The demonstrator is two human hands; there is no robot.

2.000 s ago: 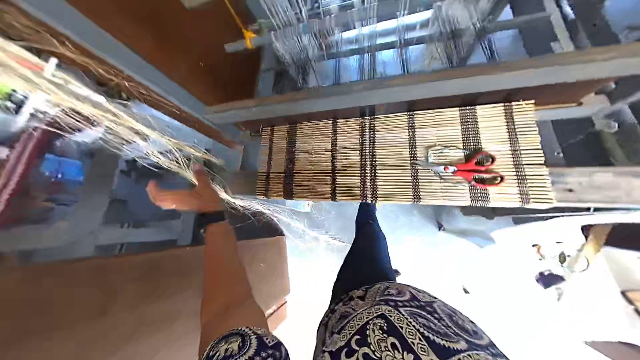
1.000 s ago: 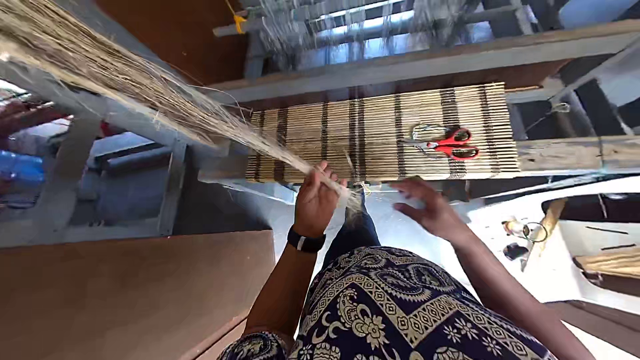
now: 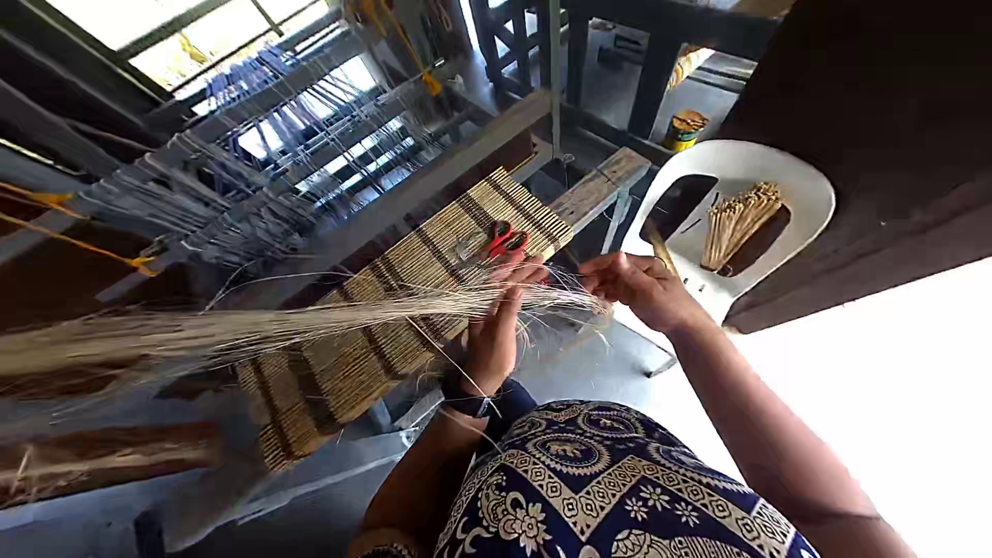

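Observation:
A long bundle of pale plant fibres (image 3: pixel 325 322) runs from the left edge across the woven mat on the loom. My left hand (image 3: pixel 500 329) is around the bundle near its right end, fingers partly spread and thumb up. At the bundle's tip, my right hand (image 3: pixel 639 288) pinches the fibre ends between thumb and fingers. Beneath the bundle lies the striped woven mat (image 3: pixel 395 263) of natural strips with dark bands. Red-handled scissors (image 3: pixel 505 239) rest on the mat just beyond my left fingertips, their blades partly hidden.
A wooden loom beam (image 3: pixel 434 174) borders the mat, with warp threads and heddles (image 3: pixel 256 170) behind it. On the right stands a white plastic chair (image 3: pixel 806 174) with a bundle of thin sticks (image 3: pixel 740 225). A tin (image 3: pixel 686 130) of pieces stands beyond it.
My right hand, apart from the fibre tip one second ago, is now at it. My left hand, away from the mat's front two seconds ago, now holds the bundle over it. The view has turned strongly.

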